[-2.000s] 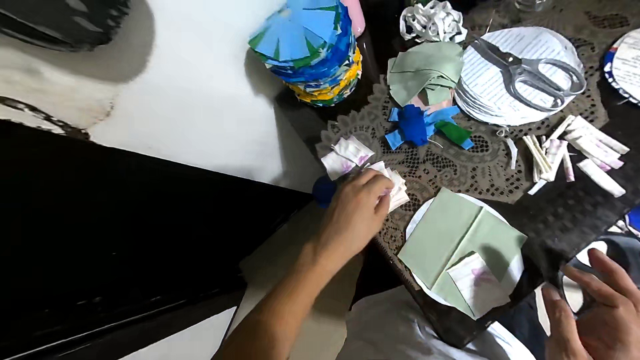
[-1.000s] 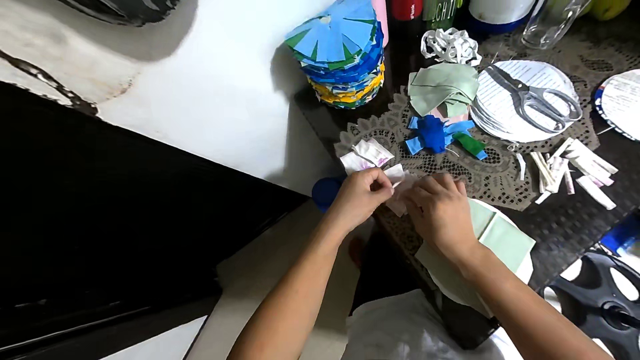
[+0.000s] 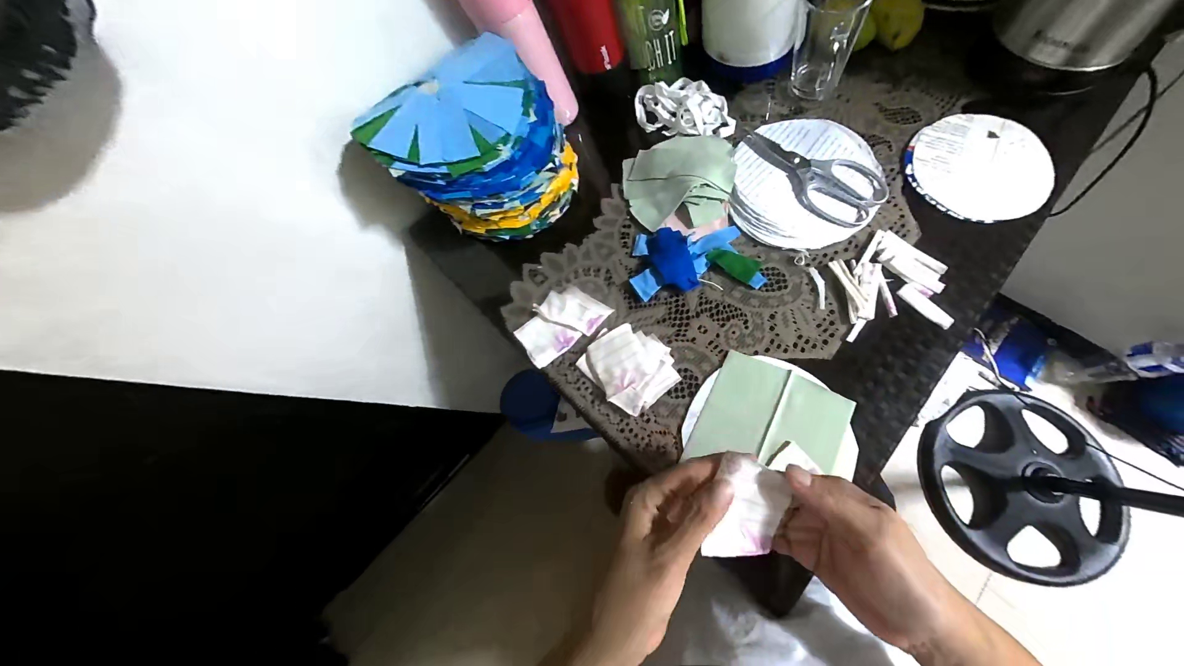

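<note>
My left hand [image 3: 680, 518] and my right hand [image 3: 837, 532] pinch a small white fabric piece [image 3: 751, 518] with pink marks between them, near the table's corner. Just beyond them lies a light green fabric piece [image 3: 740, 404] with a centre fold, on a white disc [image 3: 696, 418]; a white piece on it is partly hidden by my hands. To the left rest a small stack of white fabric pieces [image 3: 631, 365] and a few more pieces [image 3: 561, 326]. Rolled white strips [image 3: 911, 264] lie at the right.
Scissors [image 3: 819, 176] rest on stacked paper discs [image 3: 786, 217]. Nearby are green cloth pieces [image 3: 680, 176], blue scraps [image 3: 673, 259] and white bundled strips [image 3: 684, 108]. A tall stack of colourful fabric discs [image 3: 462, 120], a drinking glass [image 3: 826, 51] and a paper-covered disc [image 3: 980, 168] stand or lie farther out.
Both hands have moved from the white fabric stack towards the near table corner, with a white piece now held between them. The green fabric on its disc is more exposed than one second ago.
</note>
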